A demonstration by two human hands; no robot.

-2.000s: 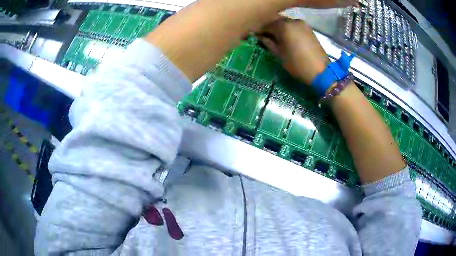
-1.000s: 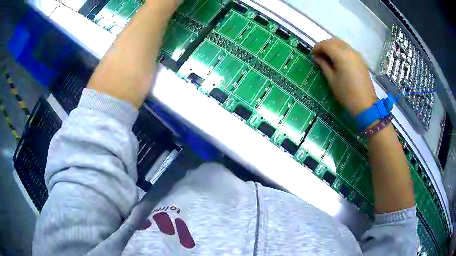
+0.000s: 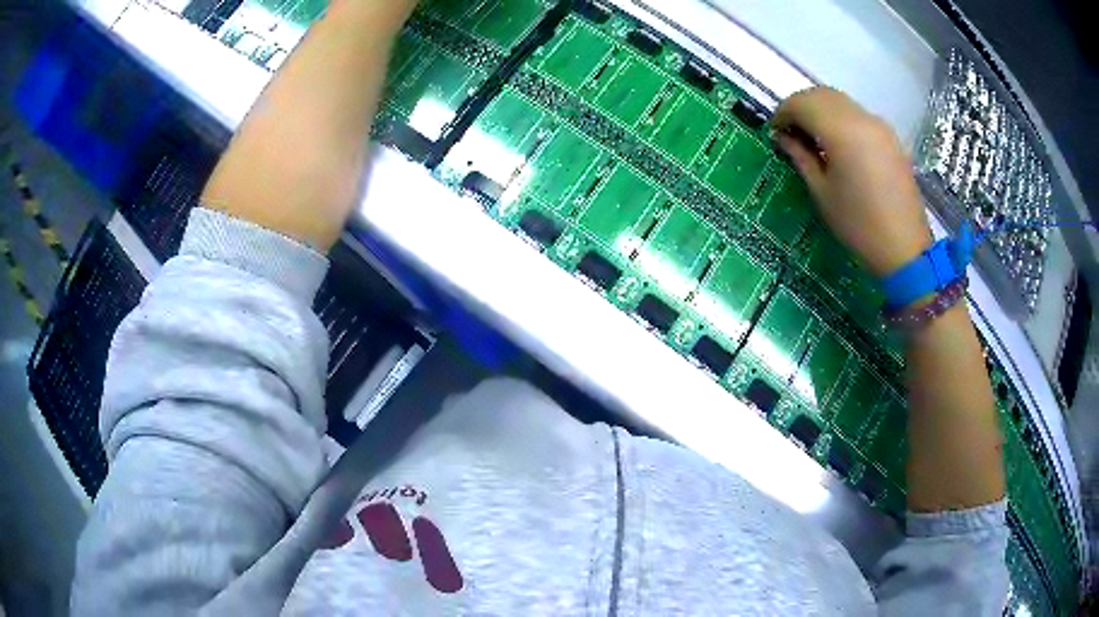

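Observation:
Green PCB panels (image 3: 603, 145) lie end to end on the line, with dark parts along both long edges. My right hand (image 3: 850, 169) is over the far edge of a panel, fingers curled and fingertips close together at the board. Whether it holds a small part is hidden. A blue strap (image 3: 928, 275) and a beaded bracelet are on its wrist. My left forearm crosses the line at the upper left; the left hand is cut off by the top edge.
A tray of silver components (image 3: 988, 169) sits on the ledge beyond the boards. The pale near rail (image 3: 542, 313) runs between my body and the boards. Black racks (image 3: 90, 350) stand low at the left. A blue object (image 3: 78, 109) and yellow-black floor tape are at the far left.
My left arm has swung from across the boards to the upper left, its hand leaving the picture. My right hand has moved to the panel's far edge. The view has shifted.

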